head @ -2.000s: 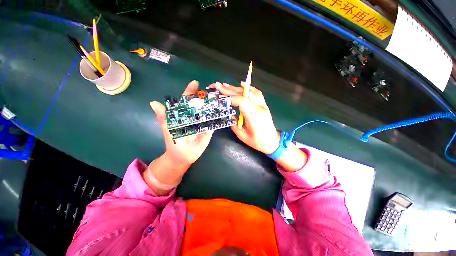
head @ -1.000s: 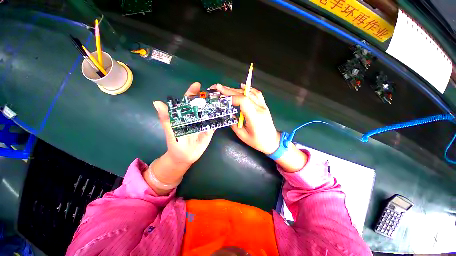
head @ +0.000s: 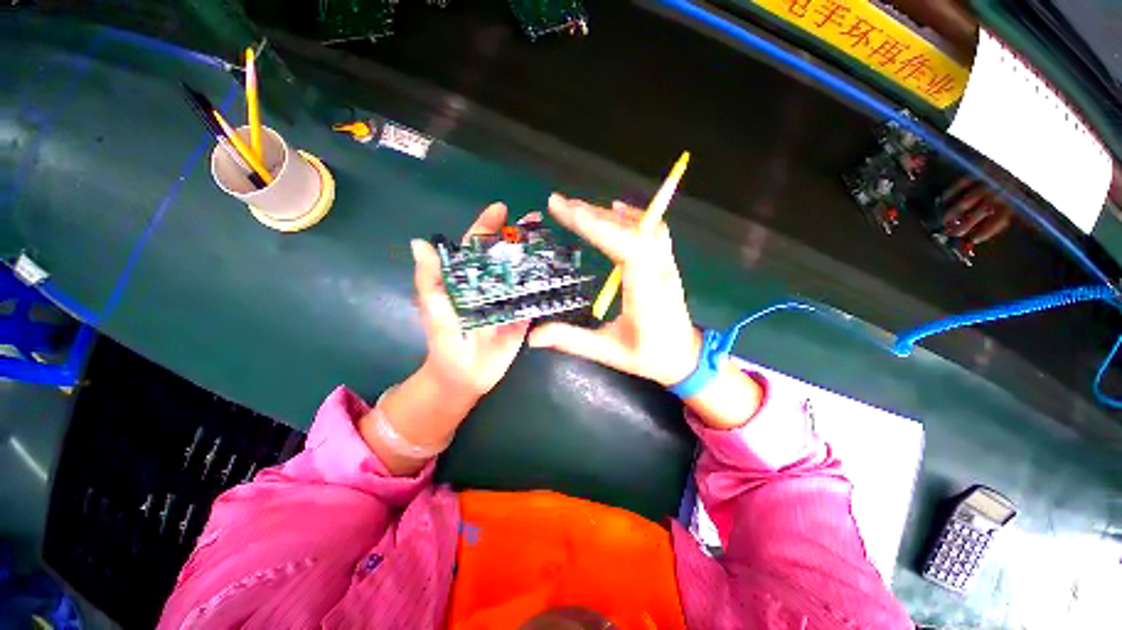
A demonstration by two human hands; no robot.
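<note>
A green circuit board (head: pixel 517 271) crowded with parts, with an orange-red block at its far edge, lies across my left hand (head: pixel 461 338). My left thumb and fingers hold its left side and far edge. My right hand (head: pixel 634 289) is just right of the board, thumb and forefinger spread apart around its right end; whether they touch it I cannot tell. A yellow pencil-like stick (head: pixel 666 193) with a pale section is held slantwise between my right fingers. A blue wrist strap (head: pixel 704 366) is on my right wrist.
A pen cup (head: pixel 277 182) and small tube (head: pixel 404 139) stand or lie left. Other boards (head: pixel 888 179) lie on the dark strip, with another hand (head: pixel 972 212) at them. A blue coiled cord (head: pixel 1009 308), paper (head: pixel 849 462) and calculator (head: pixel 970 539) are at the right.
My right thumb and forefinger have opened away from the board, and the yellow stick has tilted further right. The board has shifted slightly right. Another hand has appeared at the boards on the strip.
</note>
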